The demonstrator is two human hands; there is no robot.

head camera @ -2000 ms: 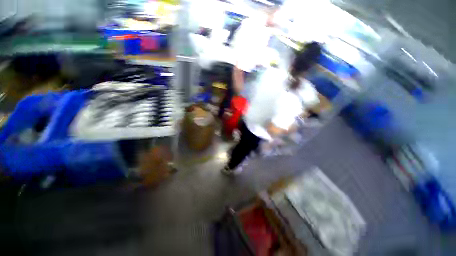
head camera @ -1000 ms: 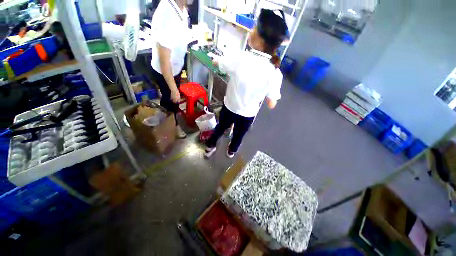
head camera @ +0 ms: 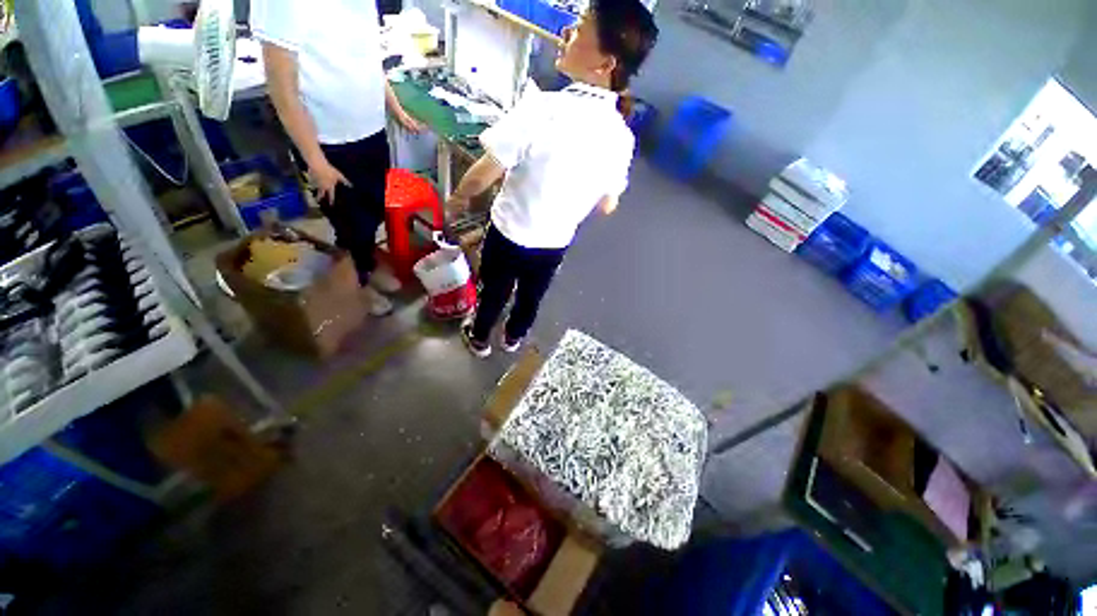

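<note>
A square block with a white-grey speckled top (head camera: 605, 439), perhaps the wrapped foam trays, stands low in front of me at the bottom centre. Beside it, on its lower left, is an open brown cardboard carton (head camera: 577, 575) with red bagged items (head camera: 499, 526) inside. A dark bar, perhaps part of the cart, shows left of the carton. A small skin-coloured patch at the bottom edge under the carton may be part of a hand, but I cannot tell whose or which. Neither of my hands shows clearly.
Two people in white shirts stand ahead by a green bench (head camera: 443, 106), with a red stool (head camera: 413, 214) between them. An open carton (head camera: 297, 295) and a tray rack (head camera: 102, 385) are left. Blue crates (head camera: 878, 277) line the right wall. A blue crate (head camera: 770, 578) is near, lower right.
The view has sharpened from blur. Since a second ago the block and carton sit further left and slightly higher in view, and the two people appear further left. A blue crate shows more fully at bottom right.
</note>
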